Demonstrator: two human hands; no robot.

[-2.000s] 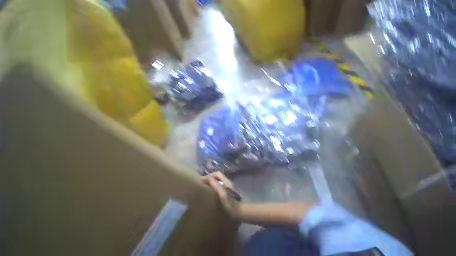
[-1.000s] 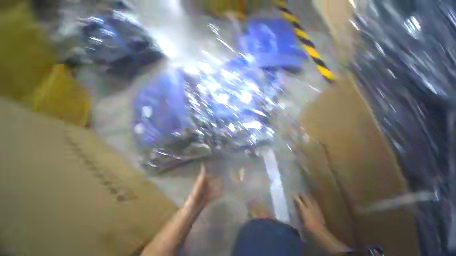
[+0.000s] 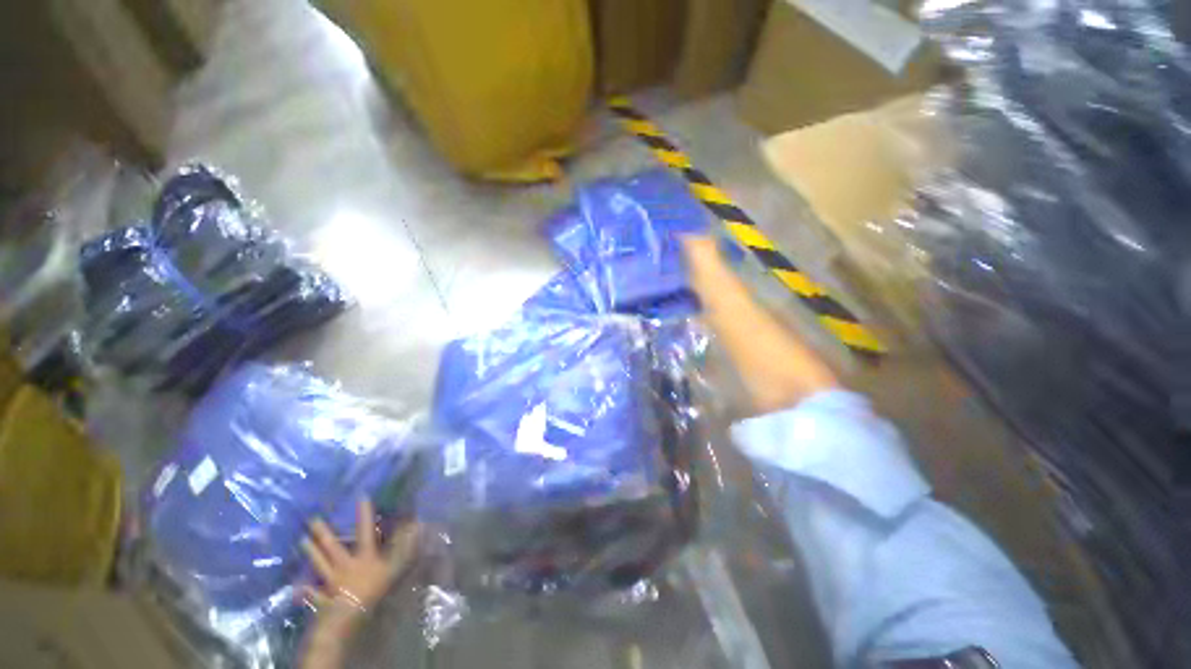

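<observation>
Blue garments in clear plastic (image 3: 555, 412) lie stacked in the middle, with darker pieces beneath. Another blue bagged pile (image 3: 248, 484) lies at the left, and blue bagged pieces (image 3: 627, 235) lie farther forward. My left hand (image 3: 350, 569) is at the near edge of the left pile, fingers spread; whether it touches the plastic is unclear. My right hand (image 3: 701, 268) is stretched forward to the right edge of the far blue pieces. It is blurred and its fingers are not distinct, so its hold cannot be told.
A dark tied garment bundle (image 3: 196, 281) lies at the left. A yellow sack (image 3: 477, 79) stands ahead, another (image 3: 52, 484) at left. Black-and-yellow tape (image 3: 758, 242) crosses the floor. Cartons (image 3: 829, 79) stand at the back right. Dark bagged garments (image 3: 1071, 248) heap at right. A white strip (image 3: 725, 608) lies near.
My right hand has moved forward from low right to the far blue pieces. My left hand is now beside the left pile. The near left carton has mostly left view.
</observation>
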